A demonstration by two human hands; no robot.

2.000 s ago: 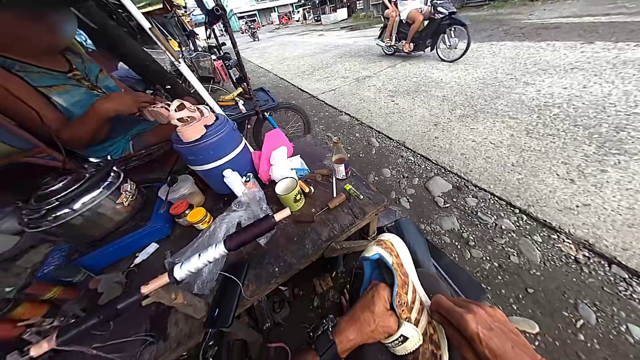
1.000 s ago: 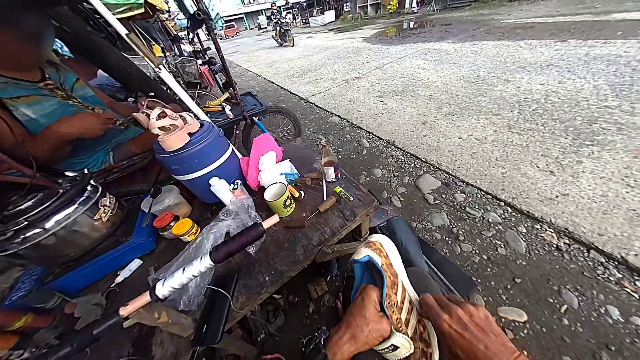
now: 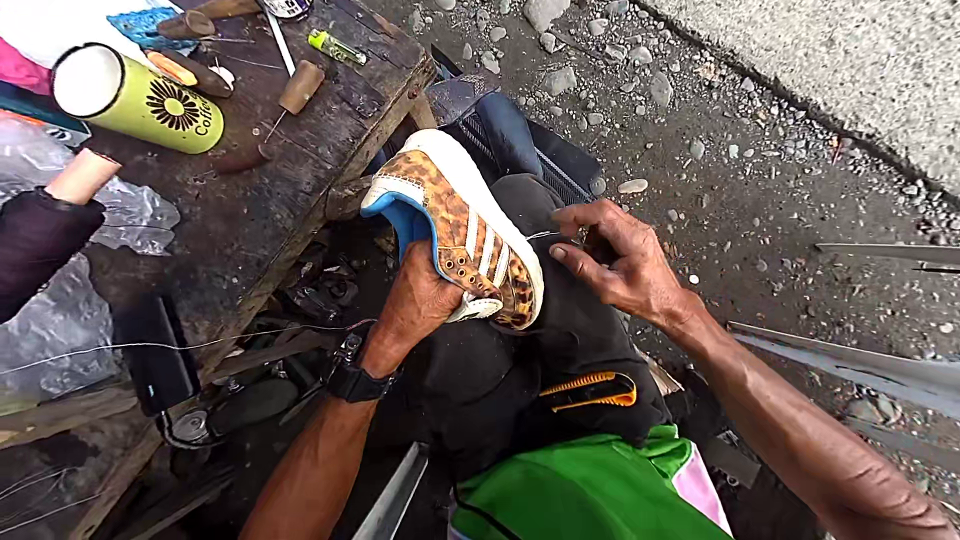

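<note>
A leopard-print sneaker (image 3: 457, 217) with white stripes, a white sole and a blue lining rests over my dark-trousered knees, its sole side toward the right. My left hand (image 3: 424, 289) grips it, with the fingers inside the opening. To the right of the sole my right hand (image 3: 611, 259) is raised off the shoe, thumb and forefinger apart. A short white thread (image 3: 541, 235) runs from the sole toward those fingertips; whether they pinch it is unclear. An orange utility knife (image 3: 591, 391) lies on my lap. Another long thread (image 3: 180, 346) crosses from the left to my left wrist.
On the wooden table (image 3: 292, 180) at left are a yellow-green cup (image 3: 169, 107), a wooden-handled awl (image 3: 301, 88), a green lighter (image 3: 337, 46), a plastic bag (image 3: 60, 322), a dark thread spool (image 3: 41, 240) and a phone (image 3: 156, 349). Metal bars (image 3: 847, 360) stand at right over stony ground.
The view has tilted down toward my lap. My right hand, which was at the shoe's sole, is now apart from it on the right. My left hand still holds the shoe.
</note>
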